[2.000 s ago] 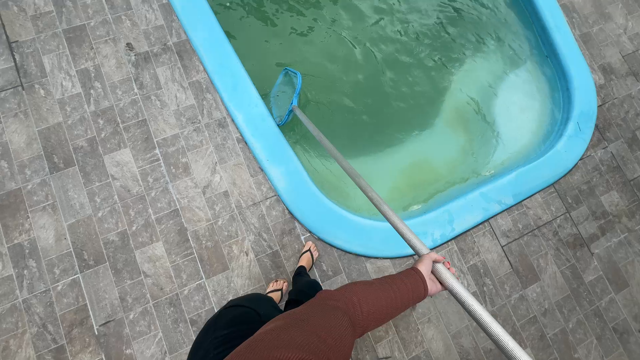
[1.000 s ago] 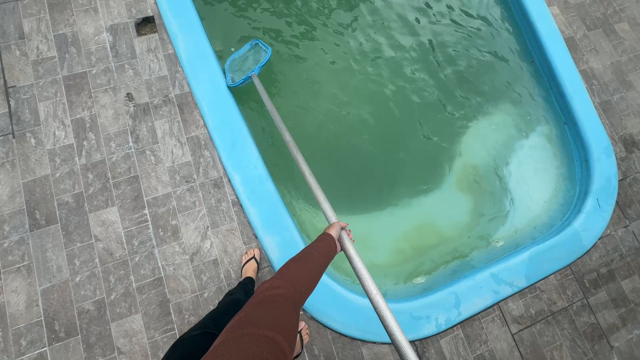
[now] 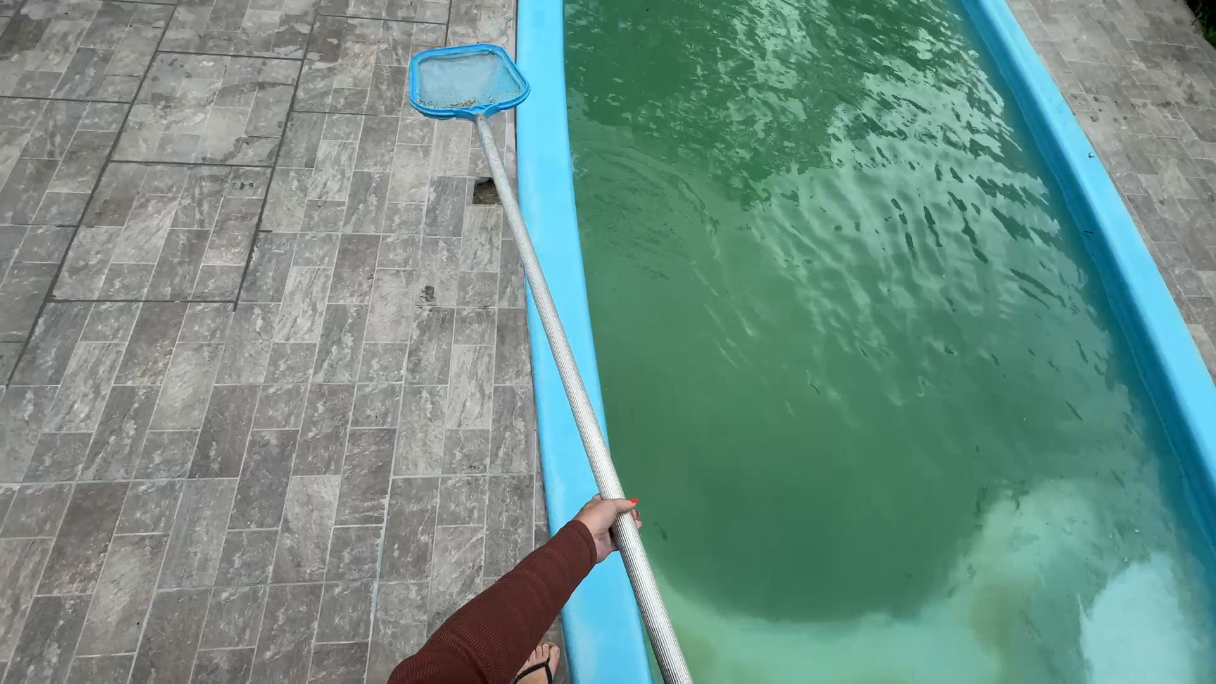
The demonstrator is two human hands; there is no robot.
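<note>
My left hand (image 3: 608, 527) is closed around the ribbed metal telescopic pole (image 3: 579, 399) of a pool leaf skimmer, its thumb over the top. The pole slants from the bottom edge up across the blue pool rim (image 3: 565, 427). At its far end the blue-framed skimmer net (image 3: 468, 81) is over the grey paving, just left of the rim; small bits of debris show in the mesh. I cannot tell whether the net touches the paving. My right hand is out of view.
Murky green pool water (image 3: 807, 361) lies right of the pole, with a paler patch at the lower right. Grey paving (image 3: 285, 408) runs along the left, with a small dark hole (image 3: 485, 191) near the rim. A sandalled foot (image 3: 539, 663) stands beside the rim.
The skimmer net has moved from the water beside the pool's inner wall, out over the rim to the paving. My left hand keeps hold of the pole. The view has turned and shifted along the pool.
</note>
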